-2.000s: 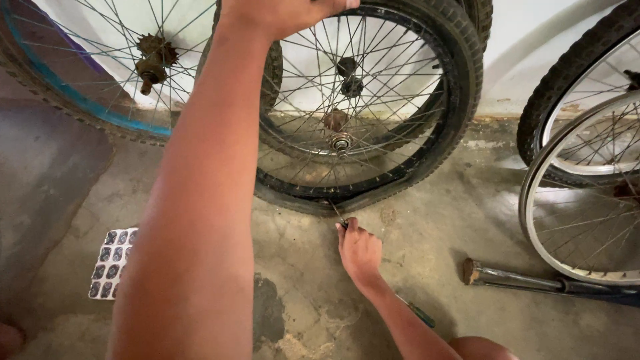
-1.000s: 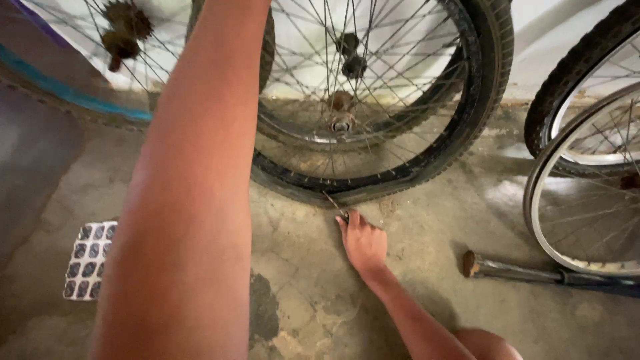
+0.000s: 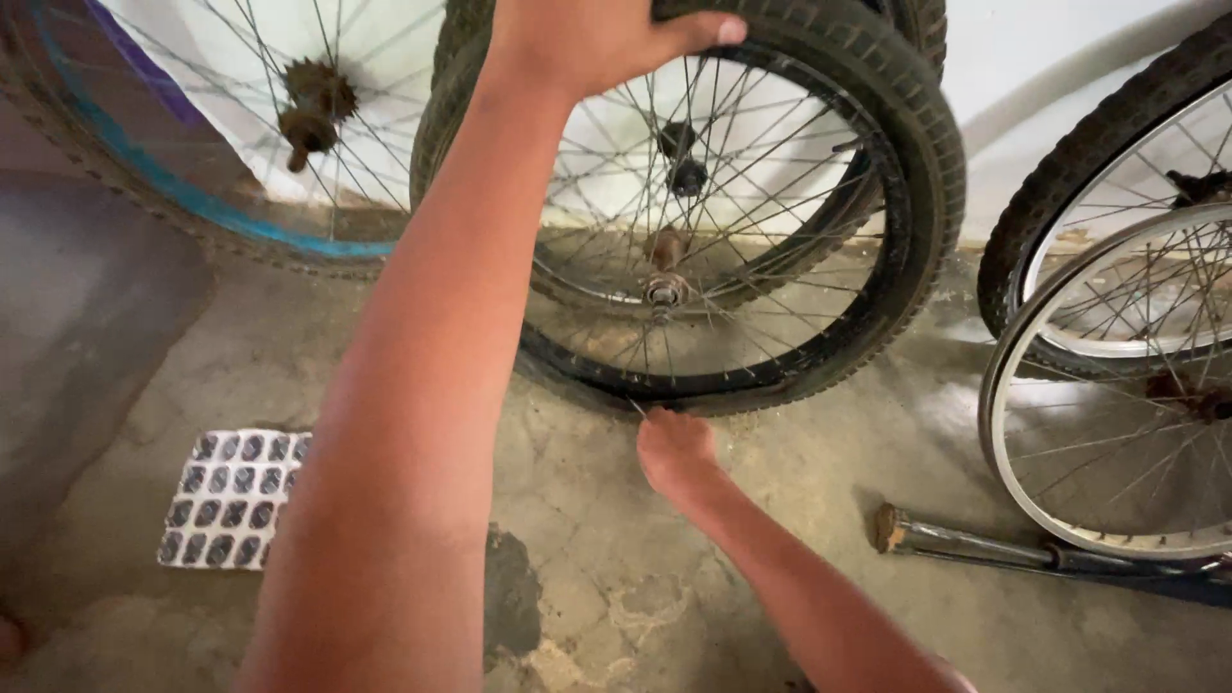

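Observation:
A bicycle wheel with a black rim (image 3: 890, 217) and a knobby tyre (image 3: 938, 183) stands upright against other wheels. My left hand (image 3: 602, 43) rests on the top of the tyre, its thumb stretched out along the tread; its other fingers are out of view. At the bottom of the wheel, my right hand (image 3: 677, 443) is closed on a thin metal tool (image 3: 636, 408), whose tip meets the gap between rim and tyre. Most of that tool is hidden in the fist. The tyre bead sags away from the rim there.
At the left stands a wheel with a blue rim (image 3: 183, 197). A sheet of patches (image 3: 226, 500) lies on the concrete floor, partly behind my left forearm. To the right are a knobby-tyred wheel (image 3: 1044, 207), a bare silver rim (image 3: 1006, 452) and a dark metal tube (image 3: 972, 541). A white wall rises behind.
My right hand stays low at the tyre's edge with the tool throughout. My left hand, out of view one second ago, shows again on top of the tyre as the view shifts.

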